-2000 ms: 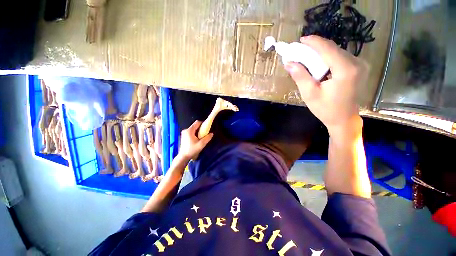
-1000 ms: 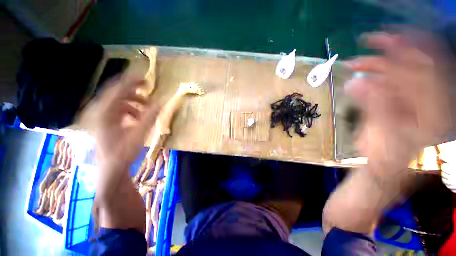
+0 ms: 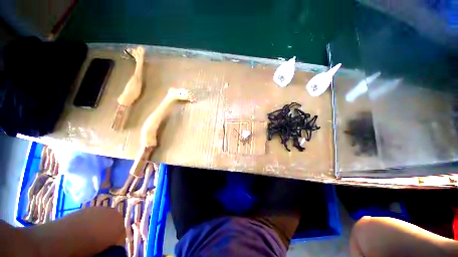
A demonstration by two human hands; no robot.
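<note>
Neither of my hands is in view; only bare arms are cut off at the lower left and lower right. A tan leg-shaped piece (image 3: 154, 119) lies slanted on the cardboard-covered bench, its lower end over the front edge. A second leg-shaped piece (image 3: 131, 86) lies behind it to the left. A tangled pile of black fittings (image 3: 291, 125) lies right of centre. Left of it is a cardboard pad (image 3: 232, 145) with a whitish glue dab (image 3: 245, 134). Two white glue bottles (image 3: 284, 73) (image 3: 321, 83) lie behind the pile, nozzles pointing back.
A phone (image 3: 94, 83) and a black bag or cloth (image 3: 37, 85) are at the left. Blue crates of leg pieces (image 3: 159, 208) stand below the bench, with a clear plastic bag (image 3: 80, 175). A clear panel (image 3: 351, 133) is at the right. The green conveyor (image 3: 201, 30) runs behind.
Both hands, blurred above the bench a second ago, have left the picture. The bottle and leg piece held two seconds ago are no longer held in view. The view has shifted, showing more bench.
</note>
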